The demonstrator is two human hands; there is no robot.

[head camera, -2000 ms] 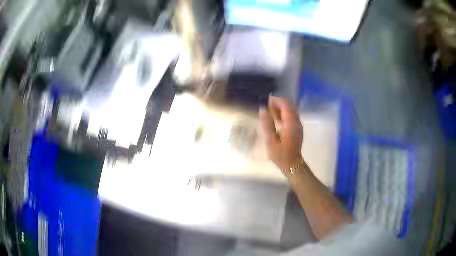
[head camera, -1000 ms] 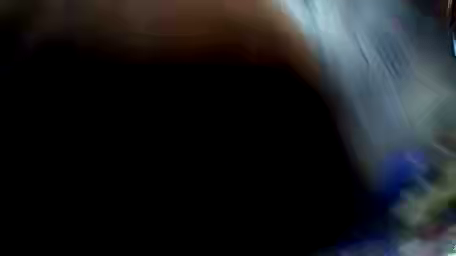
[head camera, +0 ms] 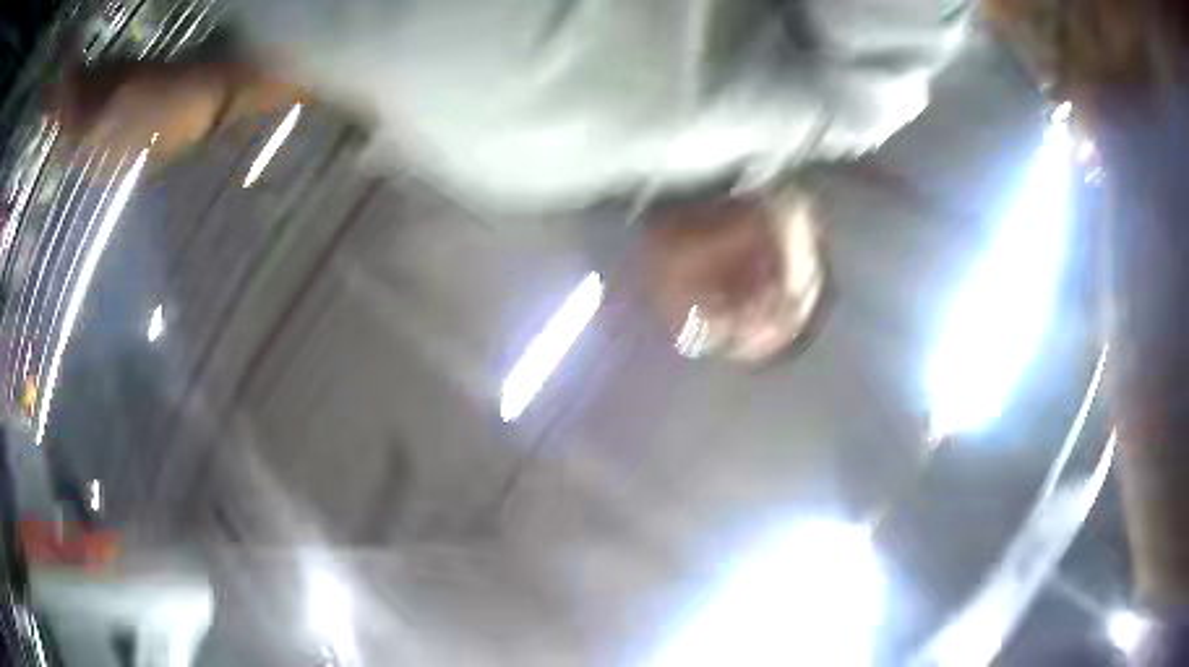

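The view is blurred and tilted up towards the ceiling, and no work piece can be made out. A pale sleeve or garment (head camera: 587, 104) crosses the top. A blurred skin-toned shape at the upper left (head camera: 170, 111) may be a hand; which hand and what it holds cannot be told. Another blurred brownish shape (head camera: 1095, 52) is at the upper right corner, very close to the camera. I cannot clearly identify my left hand or my right hand.
Bright ceiling lights (head camera: 554, 345) show at the centre, with larger glaring ones (head camera: 998, 300) at the right and bottom. A blurred rounded part of a person (head camera: 737, 274) is below the garment. A red object (head camera: 65, 541) is at the lower left.
The view has swung from the bright work surface, through a mostly dark, covered view, to the ceiling lights. The hand with a bracelet over the work surface is no longer recognisable.
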